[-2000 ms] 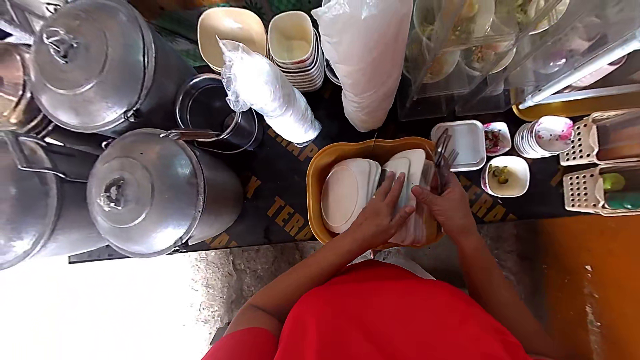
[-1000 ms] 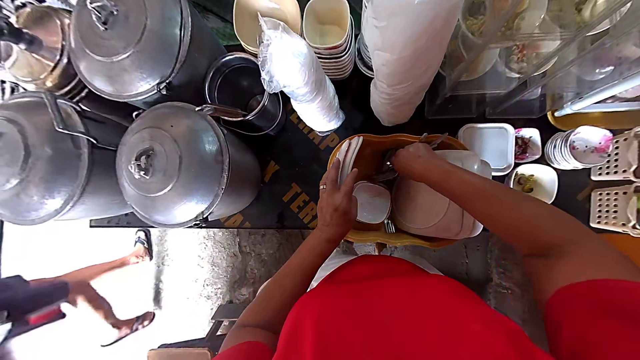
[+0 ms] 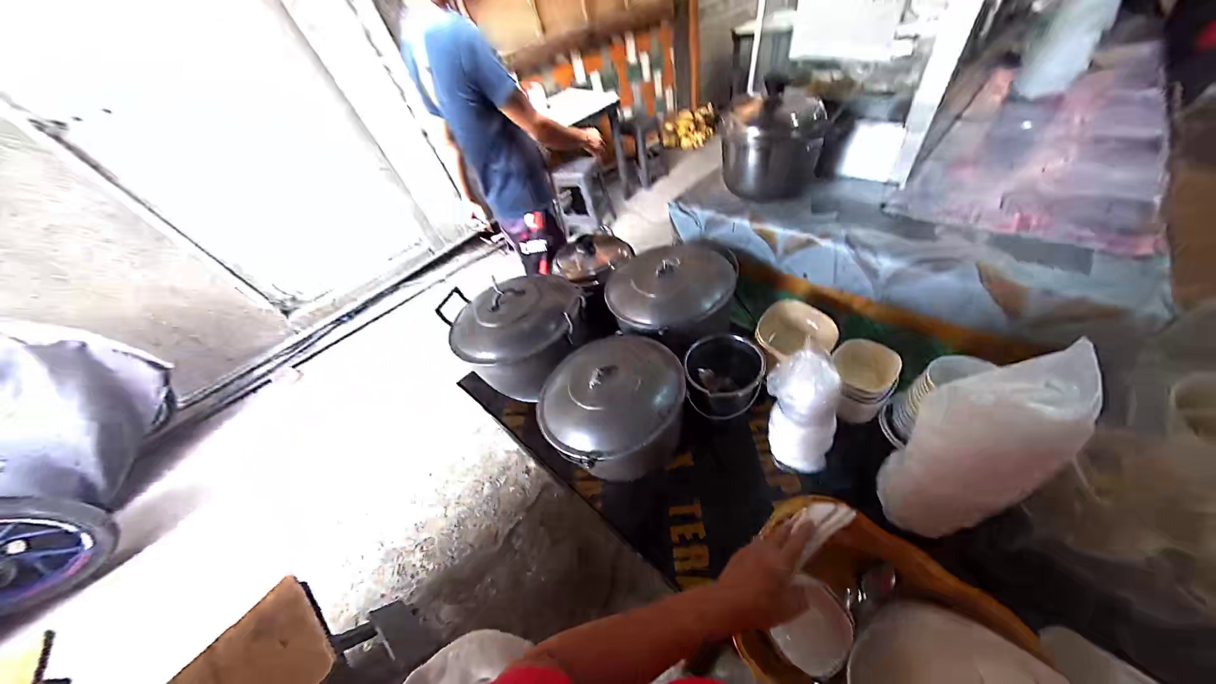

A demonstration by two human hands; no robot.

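Observation:
My left hand (image 3: 760, 581) reaches into the left side of an orange-yellow plastic basin (image 3: 936, 568), its fingers around the edge of some white plates (image 3: 825, 524) that stand on edge. Just right of the hand a white bowl (image 3: 815, 632) lies in the basin, with metal utensils (image 3: 872, 587) beside it. A larger pale dish (image 3: 936, 651) fills the lower right of the basin. My right hand is outside the view.
Lidded metal pots (image 3: 613, 399), a black bucket (image 3: 725, 375), stacked bowls (image 3: 866, 375) and plastic-wrapped stacks (image 3: 988, 446) stand on the dark table. Beyond the pots a person in a blue shirt (image 3: 484, 114) stands in the walkway. A covered wheeled vehicle (image 3: 71, 418) is at left.
The view has swung up and to the left. My left hand remains at the upright plates, while my right hand, in the basin earlier, is out of view.

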